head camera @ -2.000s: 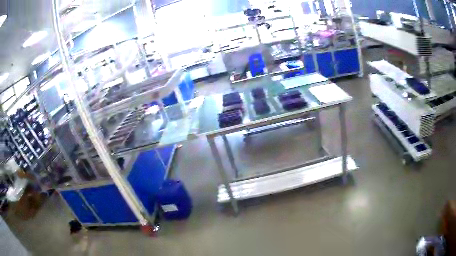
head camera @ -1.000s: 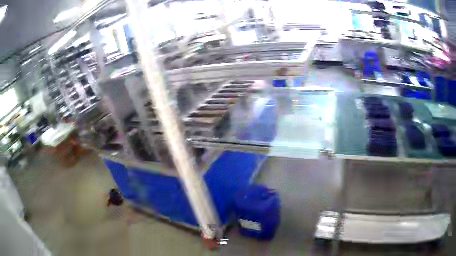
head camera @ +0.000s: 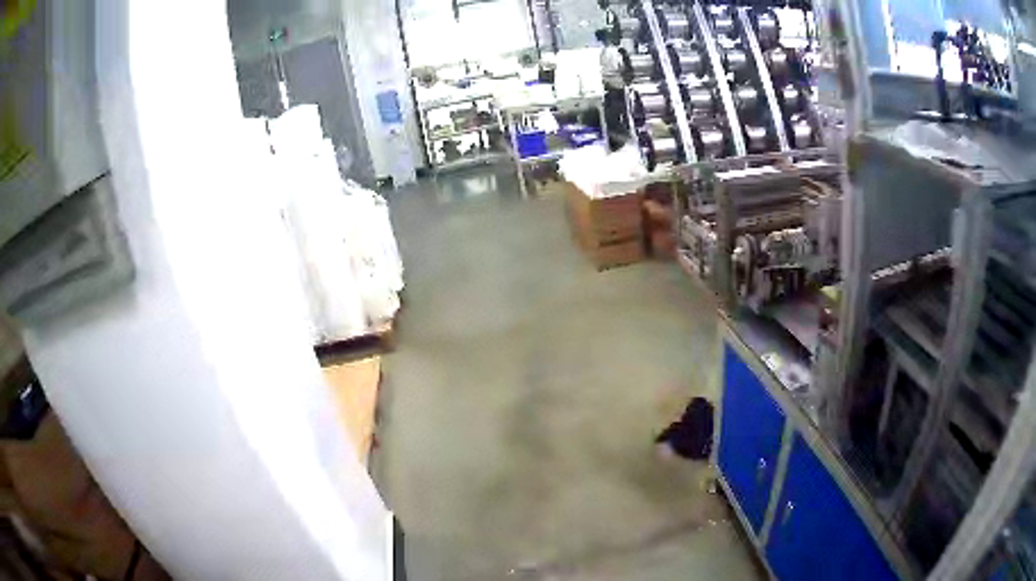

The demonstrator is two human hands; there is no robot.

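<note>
Neither of my hands is in the picture. Nearest on the right is a machine with a blue cabinet (head camera: 752,426) and a metal frame above it. Metal rollers or reels (head camera: 710,85) stand in slanted rows behind it. A large white column or wall (head camera: 216,329) is close on the left.
Grey floor (head camera: 511,352) runs ahead between column and machine. White wrapped stacks (head camera: 335,238) stand on a pallet at the left. Brown cardboard boxes (head camera: 613,221) stand ahead. A small dark object (head camera: 688,429) lies beside the cabinet. Shelves with blue bins (head camera: 531,142) are at the back.
The view has swung left and moved forward. The glass table with dark cell stacks and the blue drum have left the picture; the white column and aisle now show.
</note>
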